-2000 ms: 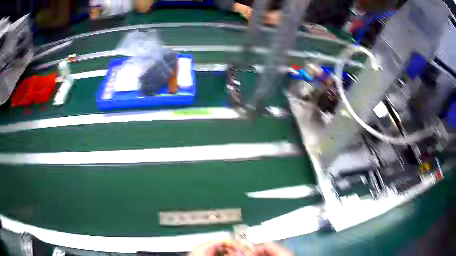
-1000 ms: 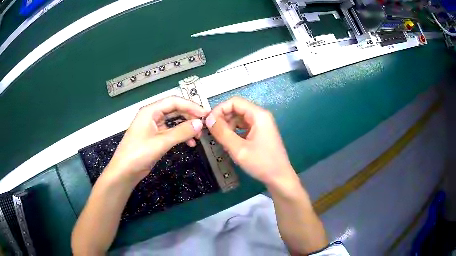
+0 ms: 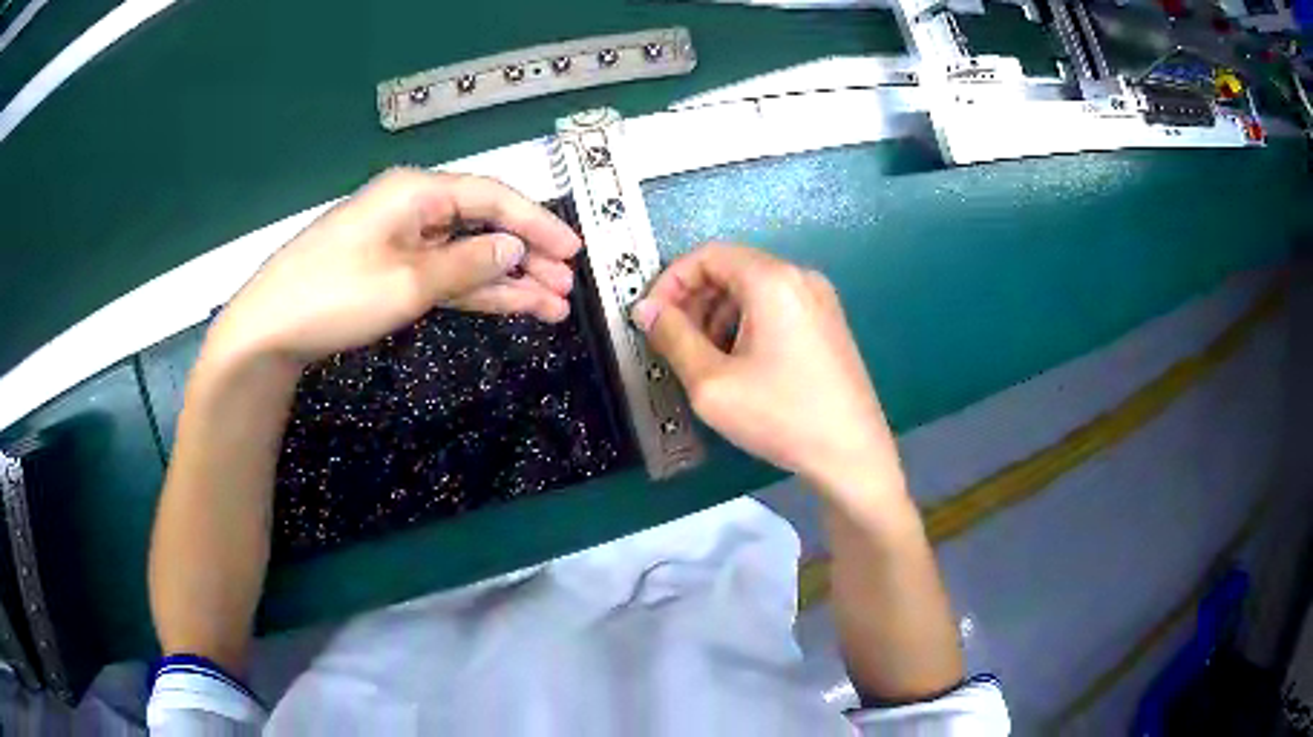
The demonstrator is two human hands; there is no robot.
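Observation:
A pale fixture strip (image 3: 622, 269) with a row of round seats lies at the right edge of a black parts tray (image 3: 461, 418) covered with glittering specks. My right hand (image 3: 763, 346) is at the strip's right edge, thumb and forefinger pinched together over its middle; whether a small part is between them cannot be seen. My left hand (image 3: 418, 259) is above the tray, left of the strip, fingers curled; whether it holds a small part cannot be told. A second fixture strip (image 3: 537, 72) with several seats lies on the green surface beyond.
The machine's white base plate (image 3: 1087, 133) stands at the upper right. A white rail (image 3: 785, 115) runs between the dark green surface and the bench edge. Stacked strips (image 3: 32, 576) are at the far left. The grey floor with a yellow line (image 3: 1094, 432) shows at the lower right.
My hands, fingertips together over the strip a second ago, are now apart, the left over the tray and the right at the strip. The view has shifted, so the strips and machine sit higher.

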